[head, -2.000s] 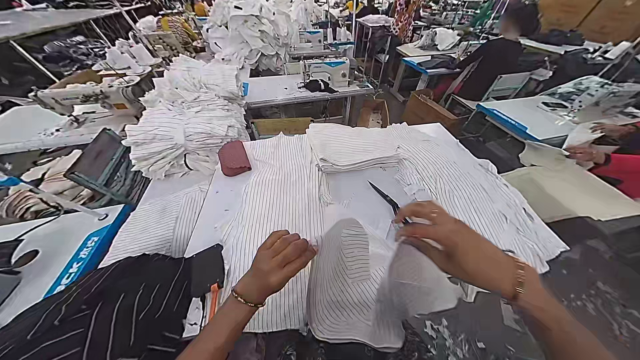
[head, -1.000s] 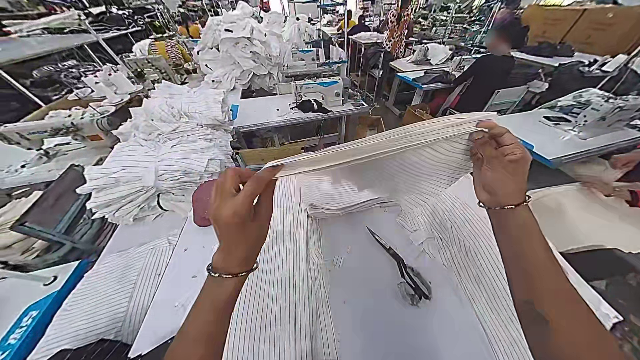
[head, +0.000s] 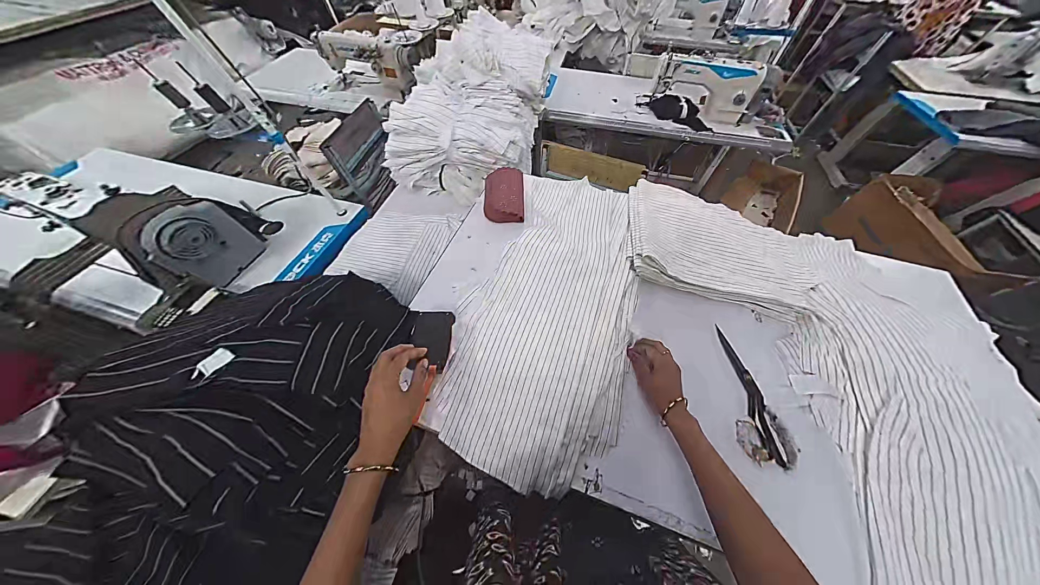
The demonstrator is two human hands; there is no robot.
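A stack of white striped fabric pieces [head: 544, 325] lies lengthwise before me on the white table. My left hand [head: 396, 398] is at its left, by an orange-edged item and the dark striped garment [head: 244, 382]; its fingers are curled, and whether it grips anything is unclear. At the stack's right edge is my right hand [head: 656, 374], fingers bent against the cloth edge. Black fabric shears [head: 757, 406] lie to the right of that hand, with wrapped handles. More striped pieces [head: 715, 244] lie folded behind and spread along the right side.
A dark red block-like object [head: 504, 195] sits at the table's back left. Bundled white fabric [head: 463, 122] is piled behind it. Sewing machines [head: 715, 85] stand on other tables, one with a blue-edged tabletop [head: 321, 244] at left. Cardboard boxes [head: 902, 219] are at the back right.
The striped cloth held up between both hands one second ago is no longer raised. Both hands are now lower, at either side of the stack. The view has turned down and left.
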